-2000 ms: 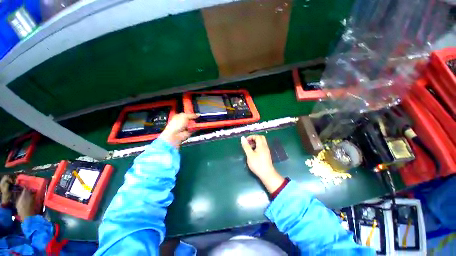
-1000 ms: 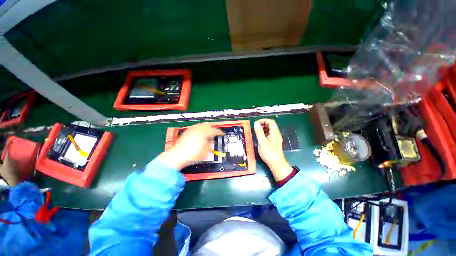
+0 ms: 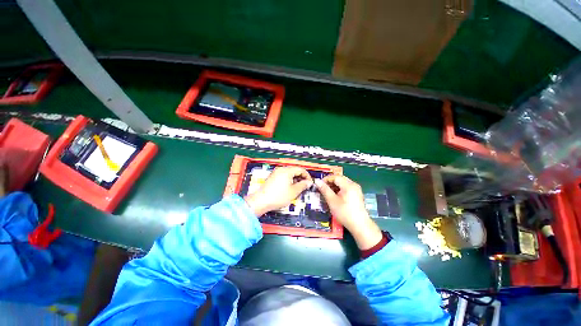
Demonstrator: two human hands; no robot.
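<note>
An open-backed tablet (image 3: pixel 306 219) lies in a red frame (image 3: pixel 234 184) on the green bench in front of me. Its white-silver battery and dark board show around my hands. My left hand (image 3: pixel 277 190) is over its left middle part, fingers curled and fingertips pinched. My right hand (image 3: pixel 347 202) is over its right part. The fingertips of both hands meet above the tablet. A tiny component (image 3: pixel 313 185) seems to be between them, too small to make out; my right fingers appear to pinch it. My fingers hide part of the board.
A framed tablet (image 3: pixel 102 155) lies at left; others, including one (image 3: pixel 234 102), lie on the rear lane. Dark sheets (image 3: pixel 383 204), a brown block (image 3: pixel 433 191), pale yellow bits (image 3: pixel 438 239), a round tin (image 3: pixel 468 230) and a soldering station (image 3: pixel 525 243) are at right. A person's blue sleeve (image 3: pixel 22 223) is at far left.
A framed tablet has come from the rear lane onto the bench before me. My left hand has let go of its frame and moved right to meet my right hand above the tablet.
</note>
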